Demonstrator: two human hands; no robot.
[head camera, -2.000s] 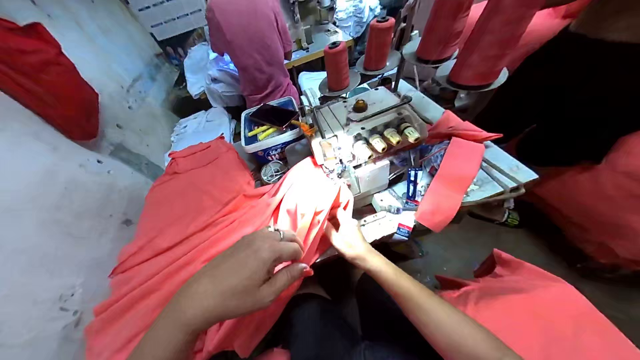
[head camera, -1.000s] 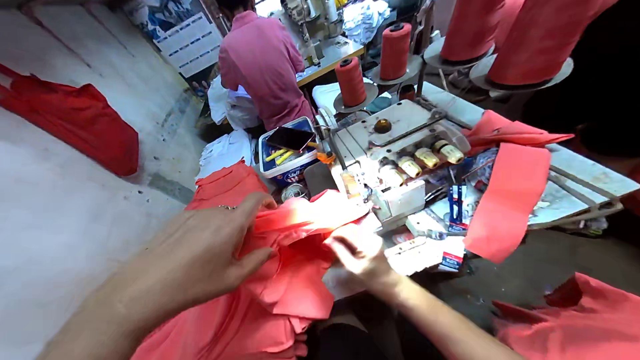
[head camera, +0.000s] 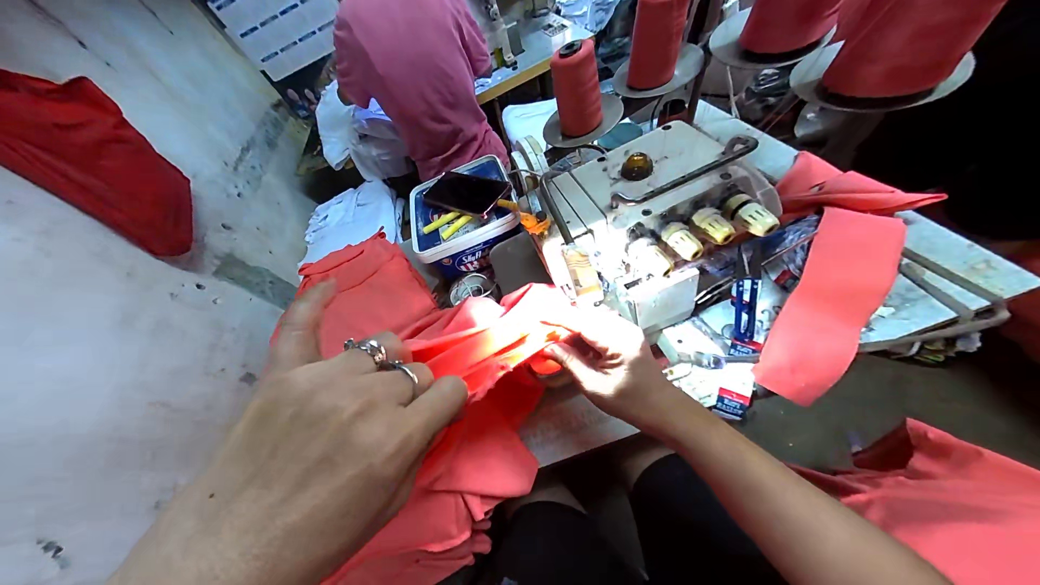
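Note:
A coral-coloured knit fabric (head camera: 479, 447) spreads from beside an overlock sewing machine (head camera: 650, 187) down over the table's front edge. My right hand (head camera: 609, 357) pinches a bunched edge of it between thumb and fingers, just in front of the machine's lit needle area. My left hand (head camera: 349, 431), with rings on two fingers, lies over the fabric at the left; its index finger points up and its thumb rests near a fold. Whether its curled fingers grip the cloth is hidden. The needle and presser foot cannot be made out in the glare.
Thread cones (head camera: 577, 89) stand behind the machine. A plastic tub (head camera: 463, 252) bears a phone (head camera: 467, 193). On the right are a coral fabric strip (head camera: 833, 309), blue-handled thread snips (head camera: 745, 309) and more coral cloth (head camera: 967, 504). A person in a pink shirt (head camera: 414, 73) is beyond.
The fabric by the machine has been drawn and bunched differently between my hands. Both hands have shifted, and my left index finger now points up. The view has swung somewhat.

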